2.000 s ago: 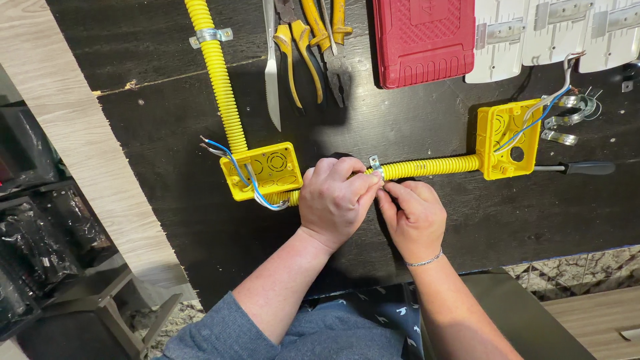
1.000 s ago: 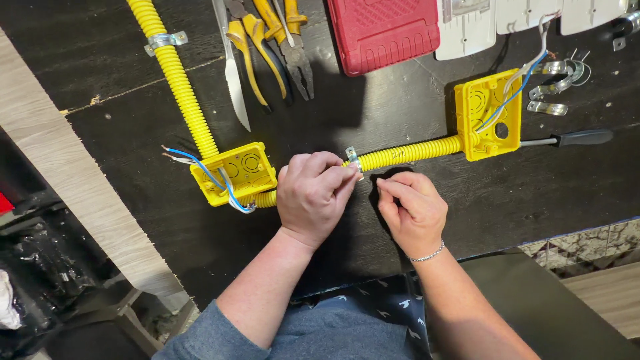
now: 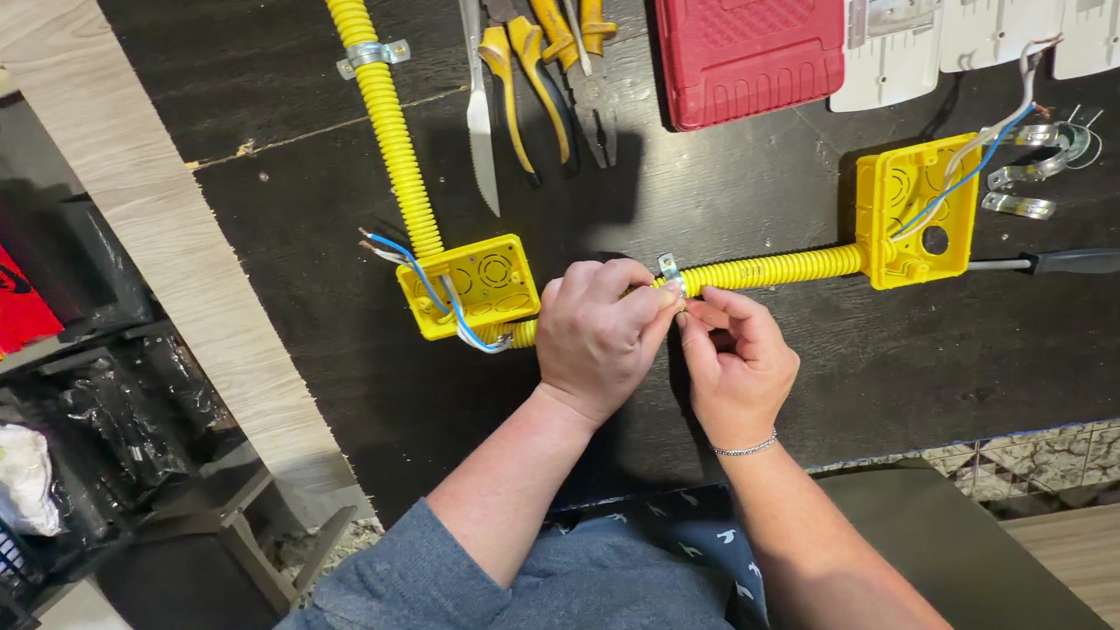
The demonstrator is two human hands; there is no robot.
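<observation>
A yellow corrugated conduit (image 3: 770,269) runs between a left yellow junction box (image 3: 472,289) and a right yellow junction box (image 3: 919,210). Around it sits a metal pipe clamp (image 3: 670,269), one tab showing above. My left hand (image 3: 599,337) grips the clamp's lower end, thumb and finger pinched there. My right hand (image 3: 739,359) has its fingertips at the same end; whether they hold something small is hidden. Blue and white wires (image 3: 437,293) come out of the left box, and more wires (image 3: 967,166) out of the right one. A second conduit (image 3: 394,140) rises from the left box, held by another clamp (image 3: 374,58).
Above my hands lie a serrated knife (image 3: 480,131), yellow-handled cutters (image 3: 525,79), combination pliers (image 3: 591,96) and a red plastic case (image 3: 751,61). Loose metal clamps (image 3: 1019,206) and a screwdriver (image 3: 1072,262) are at the right. White plastic parts (image 3: 888,74) lie at the top right.
My right hand was a little apart from the clamp one second ago and is now back against its lower end. My left hand has stayed at the clamp.
</observation>
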